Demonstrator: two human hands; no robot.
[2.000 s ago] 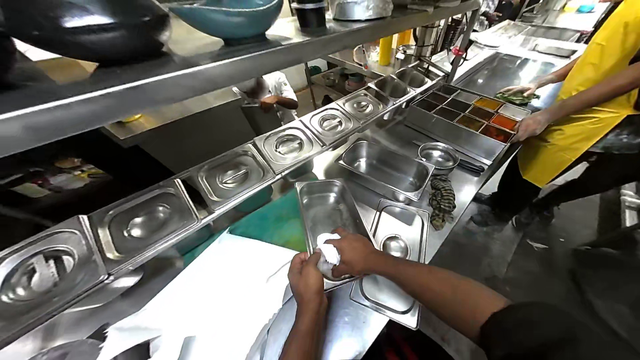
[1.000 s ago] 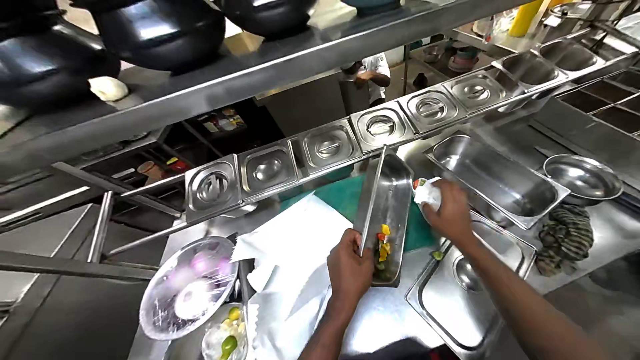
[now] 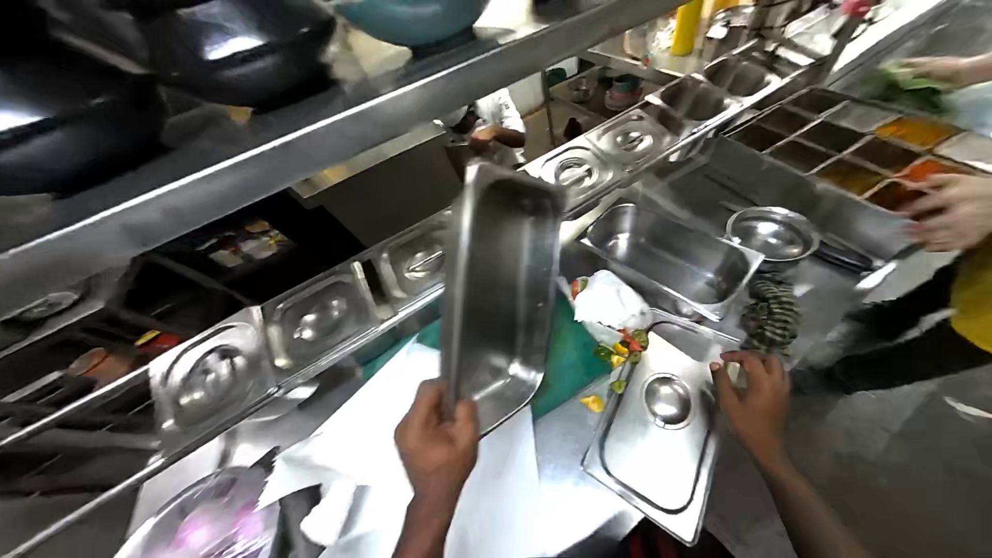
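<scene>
My left hand [image 3: 439, 434] grips the near end of a deep stainless steel pan [image 3: 504, 294], which is tilted up over the green cutting board [image 3: 570, 356] and white paper [image 3: 372, 426]. The pan looks empty inside. My right hand [image 3: 752, 395] is at the right edge of a steel pan lid [image 3: 659, 442] lying on the counter; its exact hold is unclear. A crumpled white cloth or paper [image 3: 612, 302] lies beside the lid's far corner, with cut vegetable pieces [image 3: 632, 341] next to it.
A second steel pan [image 3: 674, 256], a steel bowl [image 3: 773, 235] and a striped cloth [image 3: 769, 314] sit beyond the lid. Lidded pans [image 3: 318, 322] line the rail. A shelf [image 3: 372, 116] hangs overhead with dark pots. At right, a co-worker's hands [image 3: 953, 211] are near compartments of ingredients.
The pan in my left hand has been raised and tilted; the vegetable pieces seen in it now lie beside the lid. My right hand has let go of the white wad and moved to the lid.
</scene>
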